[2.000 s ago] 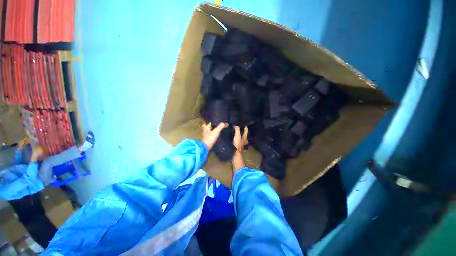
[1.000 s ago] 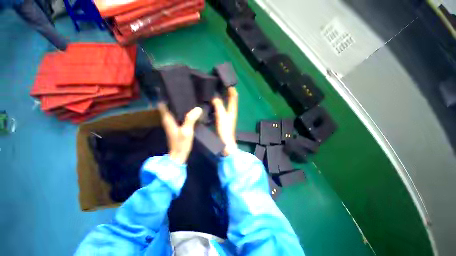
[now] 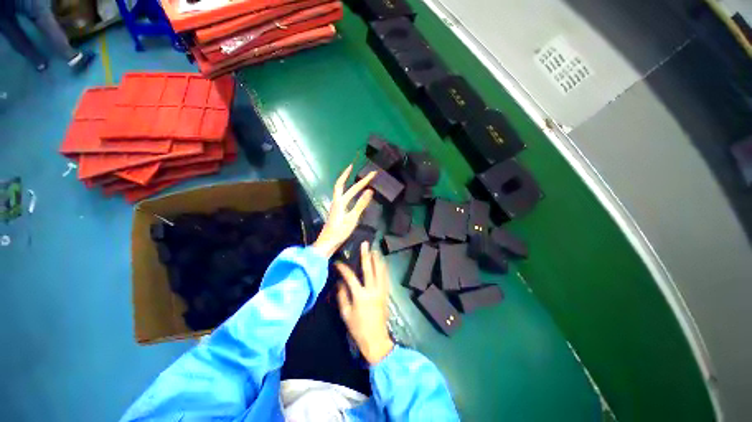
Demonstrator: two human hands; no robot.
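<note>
Small black inner boxes (image 3: 449, 220) lie in a loose heap on the green bench, some with two small gold marks. My left hand (image 3: 342, 216), bare with fingers spread, is at the near left side of the heap, its fingertips beside or touching a box. My right hand (image 3: 365, 305), bare with fingers apart, is lower, over the bench's near edge. One or more dark boxes lie between my hands; whether they touch either palm is hard to see. Neither hand visibly grips a box.
An open brown carton (image 3: 155, 284) with many small black boxes stands on the blue floor at left. Red-orange stacks (image 3: 157, 111) are on the floor and at the bench's far end. Black gift boxes (image 3: 492, 138) stand in a row on the raised green strip. A person's legs show top left.
I have turned from the carton to the bench. The boxes held between my hands one second ago now lie on the bench with the others, and my hands have parted and lowered.
</note>
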